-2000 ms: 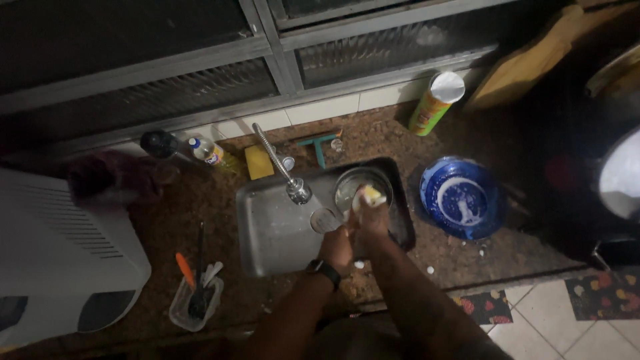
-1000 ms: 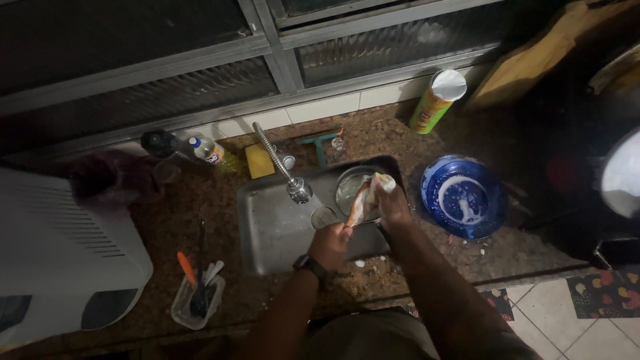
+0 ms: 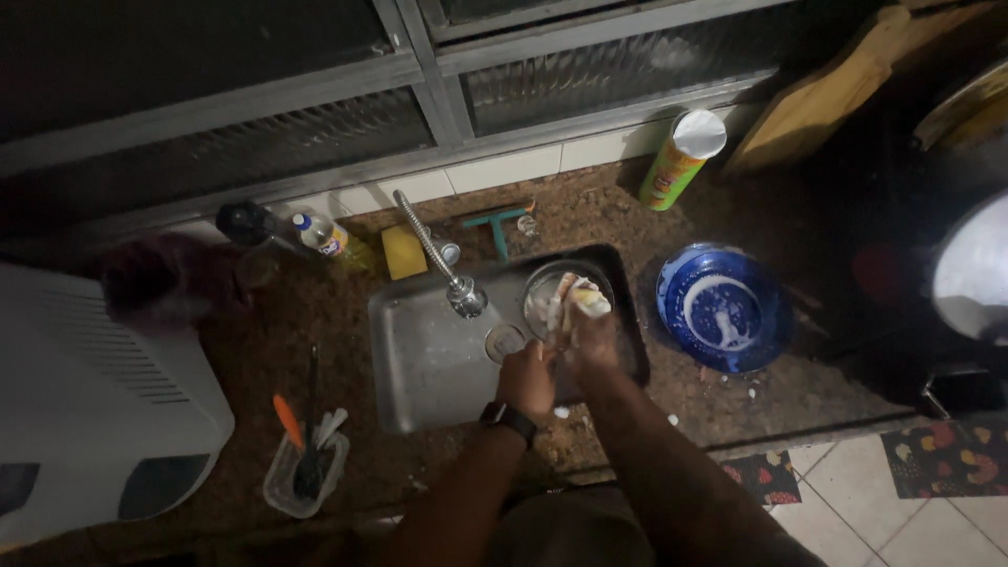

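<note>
Over the right half of the metal sink (image 3: pixel 421 378), my right hand (image 3: pixel 592 339) is closed around a soapy cloth (image 3: pixel 587 295), which looks white, yellow and reddish. My left hand (image 3: pixel 526 382), with a dark watch on the wrist, is closed close beside it; something thin seems to run between the hands, too blurred to name. Below them in the sink sits a round glass dish (image 3: pixel 543 287), partly hidden by the cloth and the right hand. The faucet's spray head (image 3: pixel 467 298) hangs left of the dish, above the drain (image 3: pixel 504 343).
Soapy blue plates (image 3: pixel 720 311) stand right of the sink. Behind it are a yellow sponge (image 3: pixel 404 252), a green squeegee (image 3: pixel 498 228), a detergent bottle (image 3: pixel 321 235) and a tall green can (image 3: pixel 679 161). A plastic tub (image 3: pixel 287 480) with utensils stands at left, near a white appliance (image 3: pixel 102 402).
The cloth was held up between both hands a second ago; now it is bunched at my right hand over the dish. My left hand has stayed close beside it.
</note>
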